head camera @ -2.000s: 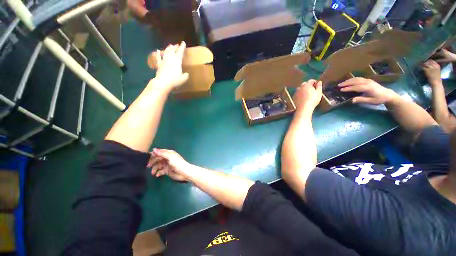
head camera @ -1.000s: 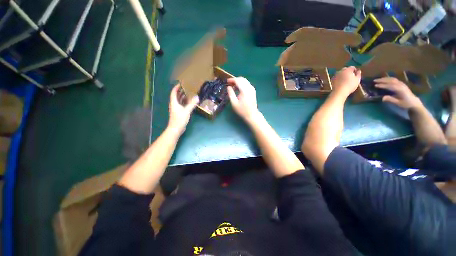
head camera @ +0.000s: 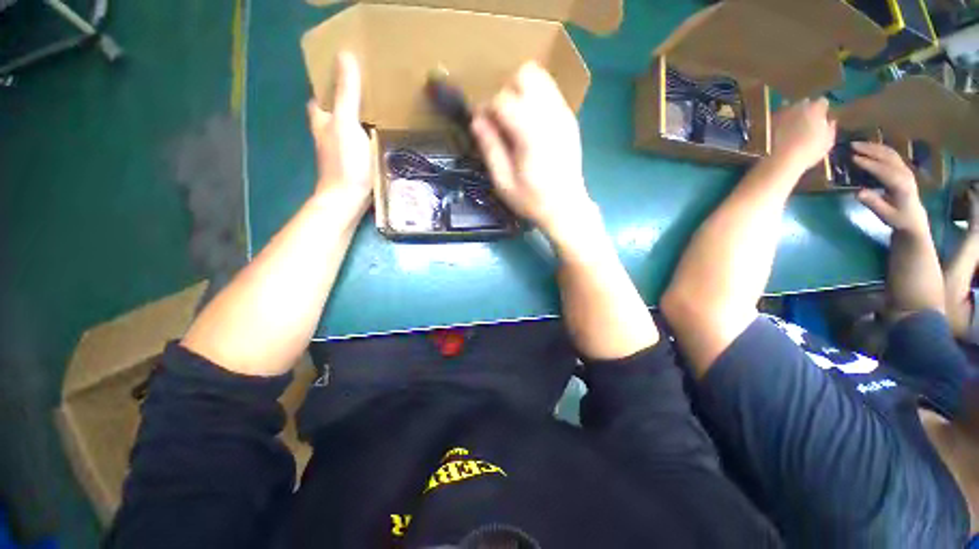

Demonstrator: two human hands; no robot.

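Note:
An open mailer box (head camera: 378,204) lies on the green bench in front of me, its wide flap lid raised at the back. Inside are black cables (head camera: 417,163), a pale, shiny piece (head camera: 412,205) at the left and a dark block (head camera: 469,212) at the right. My left hand (head camera: 341,145) is at the box's left side, thumb and fingers apart, against the lid and side wall. My right hand (head camera: 528,147) holds a black cable (head camera: 450,99) above the box; its dark end sticks out to the left, blurred. My right hand hides the box's right part.
A neighbouring worker's hands (head camera: 882,177) are at a second and third open box (head camera: 703,152) to the right. A larger brown supply carton (head camera: 91,375) stands low at my left. The bench edge (head camera: 429,328) runs in front of my body. A rack leg (head camera: 105,45) is at the upper left.
The box now faces me squarely and appears nearer, with its lid upright. My right hand has risen from the box's right side and now holds a black cable above it.

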